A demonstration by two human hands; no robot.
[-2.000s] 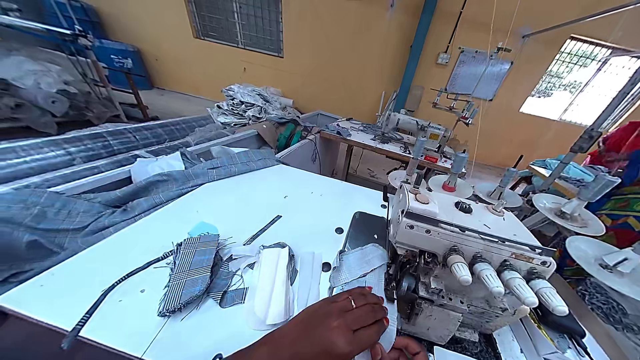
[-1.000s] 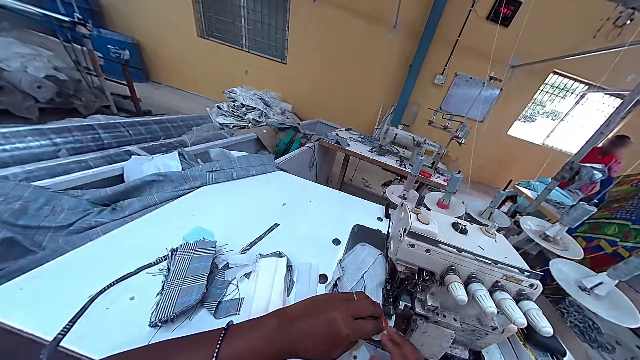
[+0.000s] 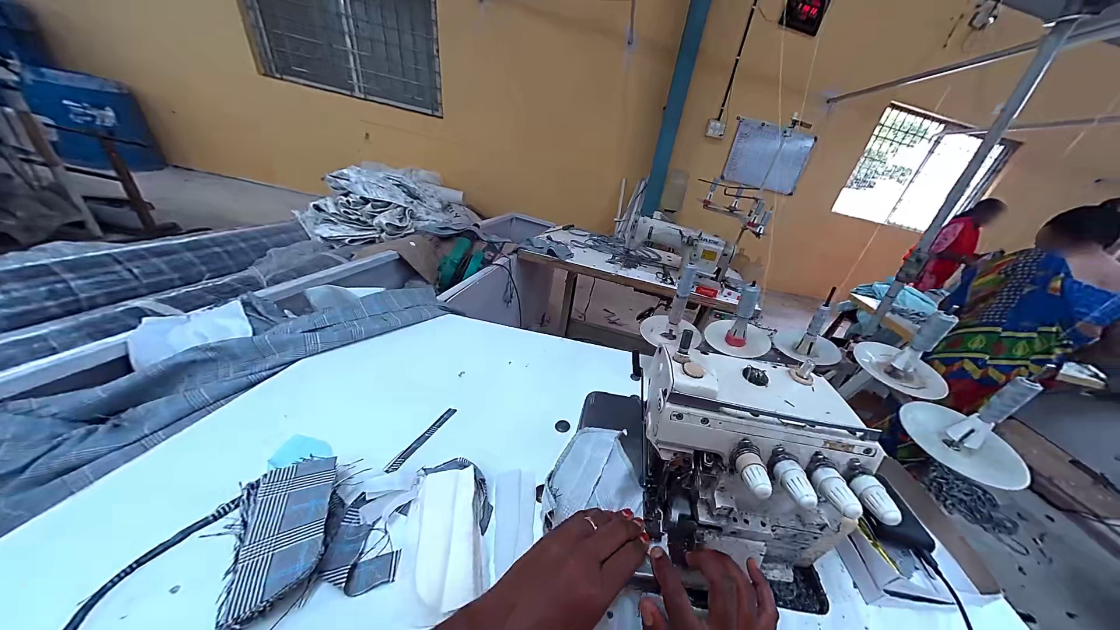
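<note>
A white overlock sewing machine (image 3: 761, 420) stands at the right of the white table. At its needle area, my left hand (image 3: 582, 564) presses with bent fingers on a small pale fabric piece (image 3: 595, 477), part of which lies left of the presser foot. My right hand (image 3: 713, 591) is close beside it, fingers spread in front of the foot; the cloth beneath is mostly hidden. To the left lie plaid fabric pieces (image 3: 280, 534) with frayed edges, white folded pieces (image 3: 451, 534) and a narrow dark strip (image 3: 422, 439).
Plaid cloth (image 3: 219, 376) drapes over the table's left edge. Thread cones on discs (image 3: 962, 437) stand behind and right of the machine. A second sewing machine (image 3: 682, 241) is farther back. Two people (image 3: 1024, 306) are at the far right. A cardboard box (image 3: 919, 560) lies beside the machine.
My right hand, mostly hidden two seconds ago, now shows with fingers spread at the machine's front. The view has shifted, and two people show at the right.
</note>
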